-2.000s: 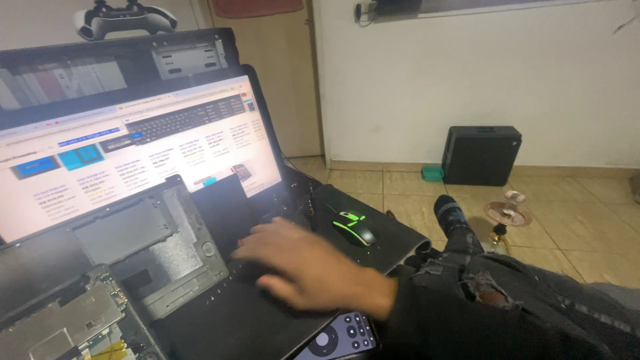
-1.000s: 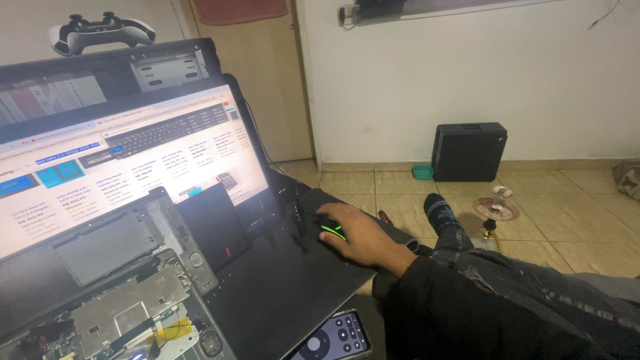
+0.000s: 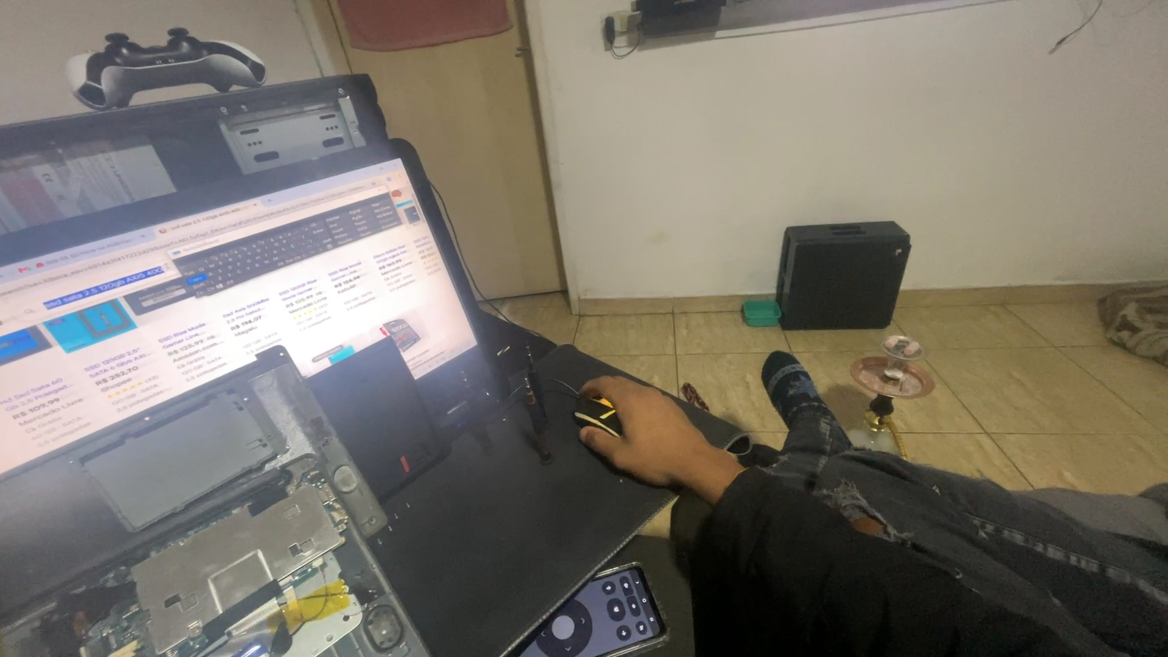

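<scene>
My right hand (image 3: 652,433) rests over a black computer mouse (image 3: 598,415) with a lit yellow stripe, on a black desk mat (image 3: 511,538). My left hand is not in view. Left of the hand stands a lit monitor (image 3: 274,274) showing a web page and an on-screen keyboard. In front of it lies an opened laptop chassis (image 3: 347,484) with a metal plate (image 3: 242,566), circuit board and yellow tape showing. A flat black panel (image 3: 379,420) leans between chassis and screen. Small dark upright tools (image 3: 534,392) stand near the monitor's lower right corner.
A smartphone (image 3: 602,611) lies below the mat's front edge. A game controller (image 3: 164,64) sits on a black case (image 3: 201,128) behind the monitor. On the tiled floor are a black box-shaped case (image 3: 844,274), a green container (image 3: 761,313) and a hookah (image 3: 890,379), near my outstretched leg.
My right hand moved from the mat left of the mouse onto the mouse and stays there. The mouse's light went from green to yellow.
</scene>
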